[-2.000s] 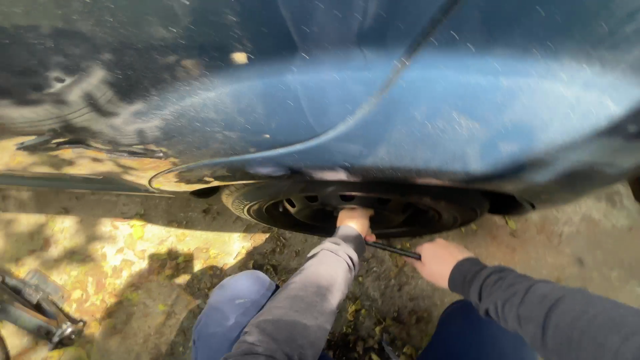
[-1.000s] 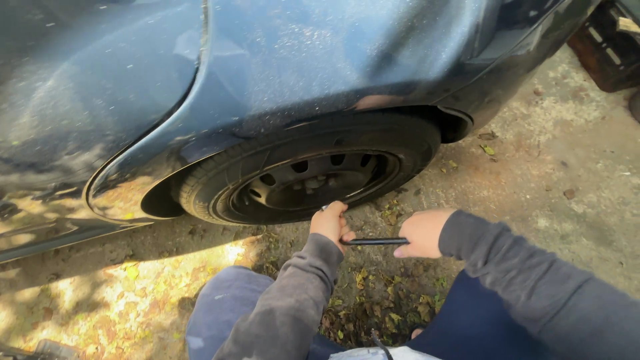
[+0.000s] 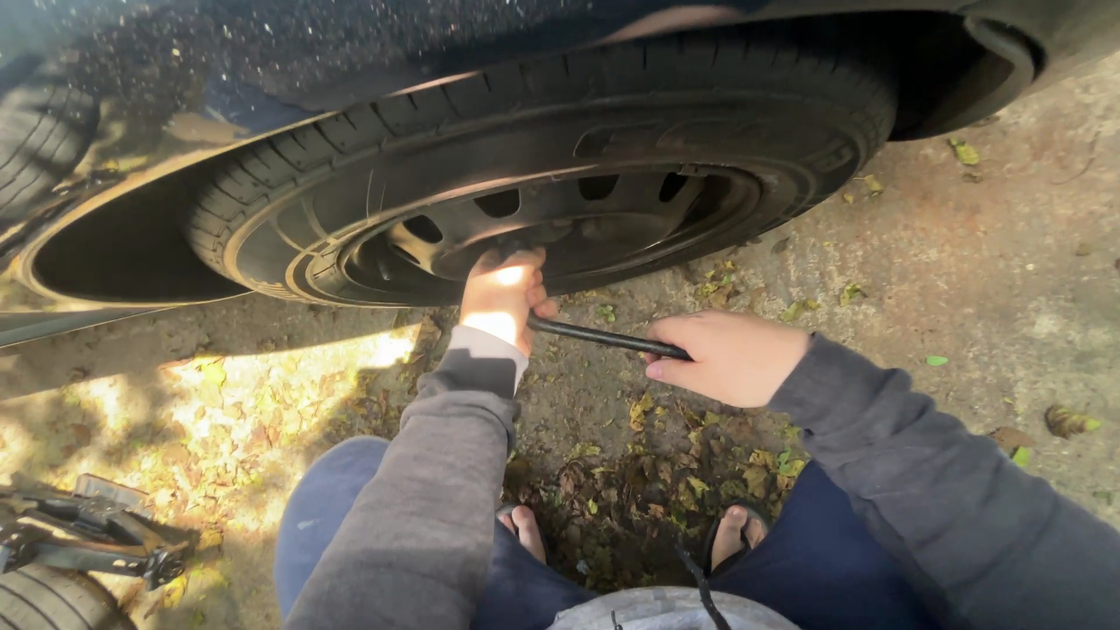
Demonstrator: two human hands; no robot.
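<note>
A black metal bar, seemingly a lug wrench, runs between my two hands below the car wheel. My left hand is closed around its wheel-side end, close to the middle of the steel rim; the wrench's head is hidden behind my fingers and the rim's shadow. My right hand grips the other end of the bar, to the right and a little lower. The black tire sits under the dark car's fender, upright on the ground. Whether the wrench touches a lug nut cannot be told.
A scissor jack lies on the ground at the lower left, beside another tire. The car's fender overhangs the wheel. Dry leaves cover the concrete between my sandalled feet.
The view has moved closer to the wheel. One second ago my left hand and the bar were at the tire's lower edge; now that hand is up in front of the rim.
</note>
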